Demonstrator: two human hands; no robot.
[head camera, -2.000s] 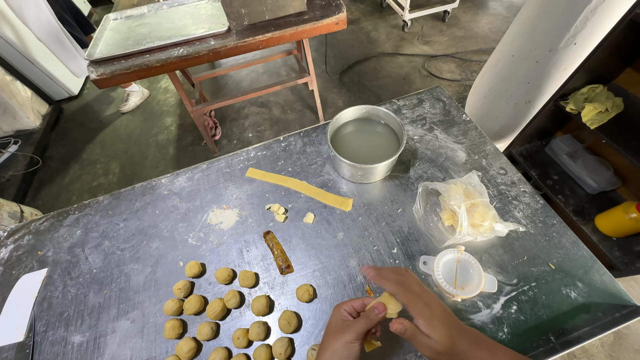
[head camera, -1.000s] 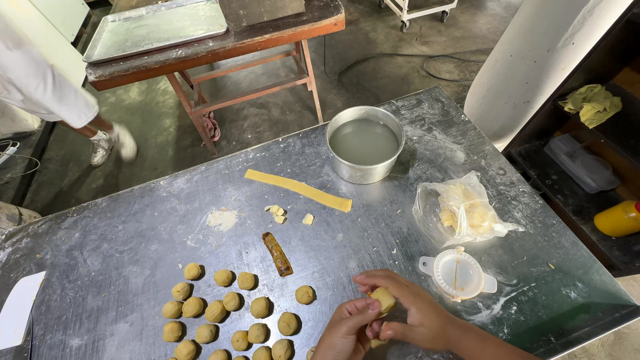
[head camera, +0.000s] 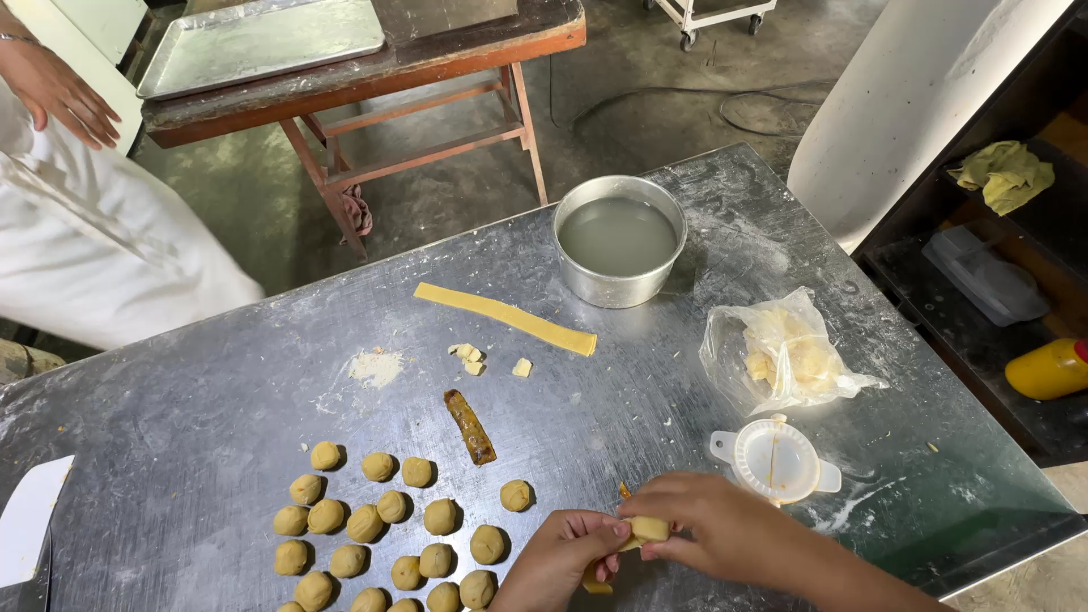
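Note:
Near the bottom centre, my left hand (head camera: 561, 552) and my right hand (head camera: 710, 527) hold one piece of pale yellow dough (head camera: 649, 529) between their fingertips, with a strip end hanging below. Left of them, rows of round dough balls (head camera: 365, 523) lie on the metal table. A flat yellow dough strip (head camera: 506, 315) lies farther back, with small dough scraps (head camera: 467, 355) and a brown, glossy strip (head camera: 469, 427) nearer. A white plastic dumpling press (head camera: 777, 461) sits just beyond my right hand. Behind it is a clear bag of dough pieces (head camera: 786, 353).
A round metal pan of cloudy liquid (head camera: 620, 238) stands near the table's far edge. A white scraper (head camera: 32, 518) lies at left. Beyond, a wooden table (head camera: 357, 76) bears a metal tray (head camera: 263, 42). A person in white (head camera: 93, 229) is at left; shelves (head camera: 969, 246) stand at right.
The person in white has come closer at the left, with a hand now in view. My hands stay in about the same place, and the dough between them has turned.

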